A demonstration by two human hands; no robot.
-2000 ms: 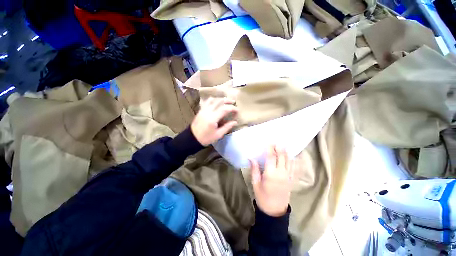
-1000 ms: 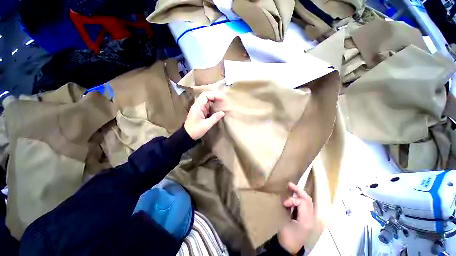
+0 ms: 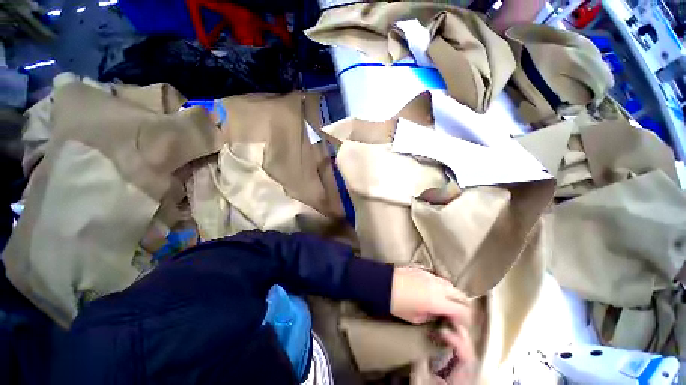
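A tan cloth panel (image 3: 481,225) lies folded in front of me, its lower edge curling up. A white stiff strip (image 3: 466,159) crosses its upper part. My left hand (image 3: 430,296) reaches across to the right, over the lower part of the cloth. My right hand (image 3: 457,355) is just below it, blurred and partly cut off by the bottom edge. The hands are close together over a tan fold (image 3: 387,346); whether either grips the cloth is unclear.
Tan panels are heaped at the left (image 3: 83,210), at the back (image 3: 474,60) and at the right (image 3: 617,233). The white sewing machine head (image 3: 613,367) is cut off at the lower right. A red frame (image 3: 244,22) stands at the back left.
My left hand has moved right and down beside my right hand. The front panel has folded upward at its lower part. The view has shifted, and less of the machine shows.
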